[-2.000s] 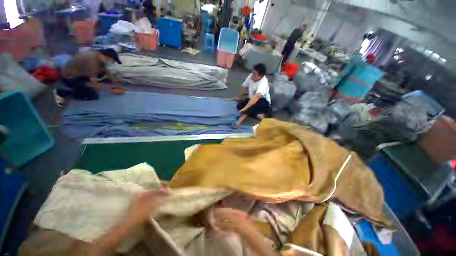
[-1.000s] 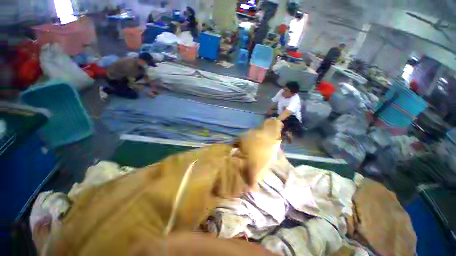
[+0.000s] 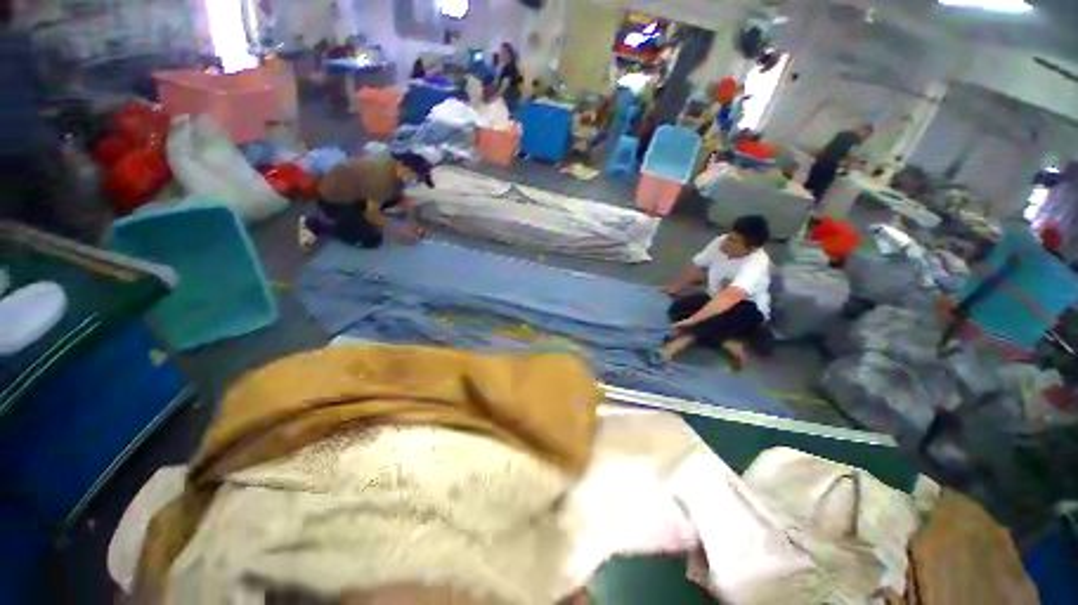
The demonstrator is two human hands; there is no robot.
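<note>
A large curtain panel (image 3: 390, 496), cream on one face and golden-brown on the other, is heaped across the green-topped table (image 3: 816, 440) right in front of me. Its golden-brown side is folded over at the back left, and another brown part lies at the right. A blurred skin-toned patch shows at the bottom edge under the cloth, likely part of a hand or arm; which one I cannot tell. Neither hand shows clearly.
Two people (image 3: 727, 290) are down on the floor at blue-grey cloth (image 3: 473, 284). A teal tub (image 3: 195, 274) stands at the left, beside a green-topped table with blue sides (image 3: 95, 402). Grey bundles (image 3: 887, 366) and another teal tub (image 3: 1019, 290) are at the right.
The golden-brown cloth has moved from the right and middle to the left, exposing more of the cream face. Both hands, visible two seconds ago, no longer show clearly. The view has turned left.
</note>
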